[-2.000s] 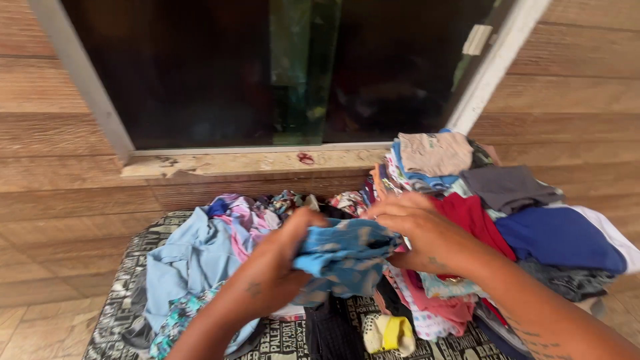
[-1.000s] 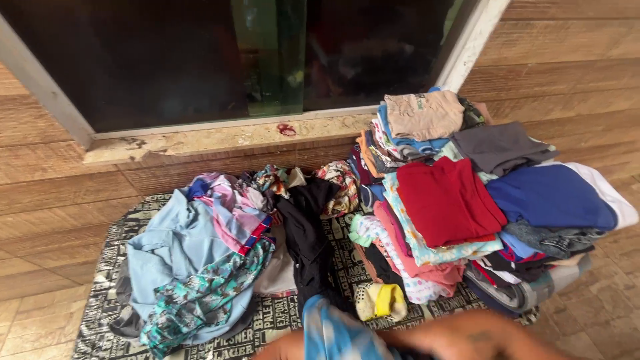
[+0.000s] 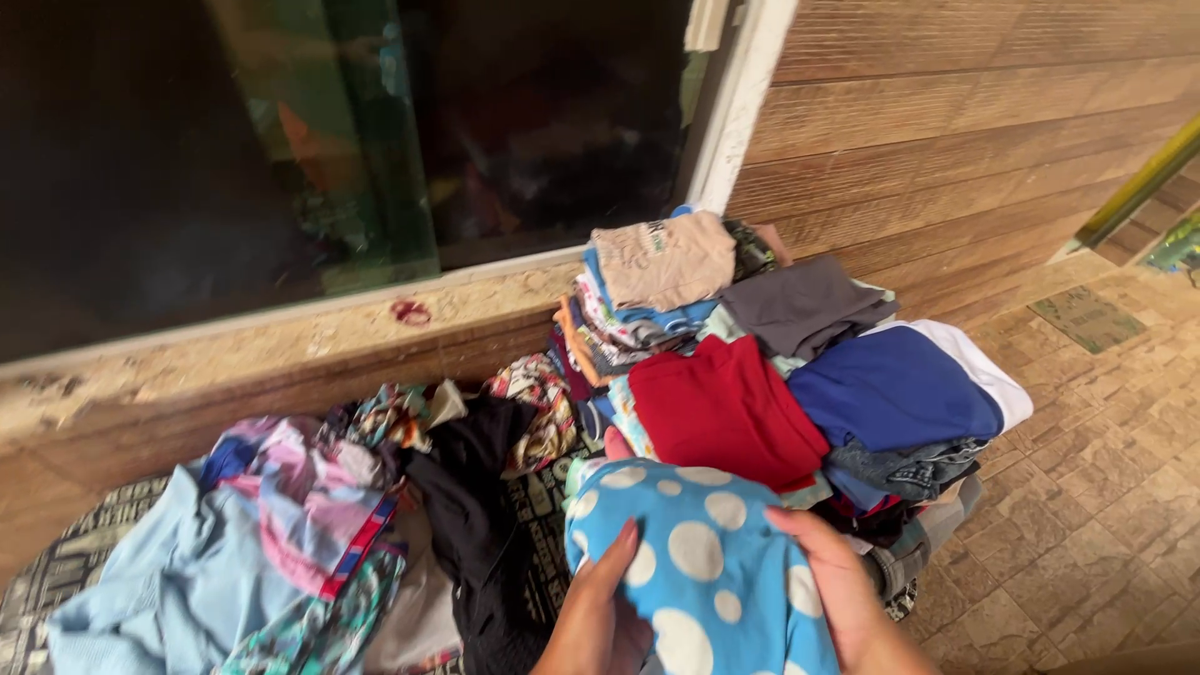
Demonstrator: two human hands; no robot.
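A blue cloth with white polka dots (image 3: 698,562) is held between my two hands, low in the head view. My left hand (image 3: 600,600) grips its left edge, thumb on top. On its right edge lies my right hand (image 3: 839,581), fingers partly beneath the cloth. Just beyond is a folded red garment (image 3: 727,408) on a stack. Folded blue fabric (image 3: 895,384) lies to the right, a dark grey garment (image 3: 797,300) behind it, and a beige printed garment (image 3: 666,258) tops the back stack. Black clothing (image 3: 487,534) lies loose to the left.
A loose heap holds a light blue garment (image 3: 178,572) and a pink and lilac garment (image 3: 309,506). The clothes rest on a patterned, lettered surface (image 3: 539,525). Behind run a stone window sill (image 3: 319,333) and dark glass (image 3: 544,122). Tiled floor (image 3: 1059,469) is at right.
The blue cloth, low and mostly out of view a second ago, now shows its dotted face spread between my hands. The view has swung toward the right.
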